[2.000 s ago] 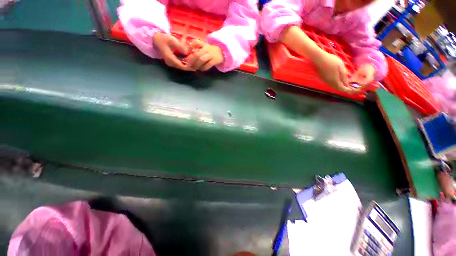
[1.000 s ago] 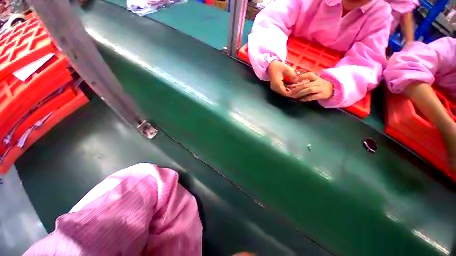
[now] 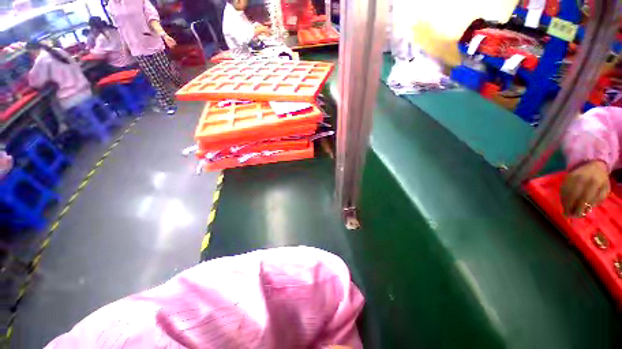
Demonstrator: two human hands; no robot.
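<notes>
Neither of my hands clearly shows; only my pink striped sleeve (image 3: pixel 266 300) fills the bottom centre, with a tiny bit of skin at the bottom edge. Nearest in front of me, a stack of red-orange compartment trays (image 3: pixel 256 126) stands on the dark green bench (image 3: pixel 273 211). The top tray sits askew, and thin white and dark strips stick out between the lower trays. The green conveyor belt (image 3: pixel 436 252) runs along the right of a metal upright (image 3: pixel 358 102).
At the right edge, a person's hand (image 3: pixel 585 189) is over a red tray (image 3: pixel 556 204) holding small round parts. Clear plastic bags (image 3: pixel 419 73) lie across the line. Left are a grey floor with yellow-black tape, blue stools (image 3: pixel 95 116), seated people and a standing person (image 3: pixel 140 41).
The view has swung left along the line. The tray stack has moved from the left edge to the upper centre, the floor and stools have appeared, and the person opposite is now at the right edge.
</notes>
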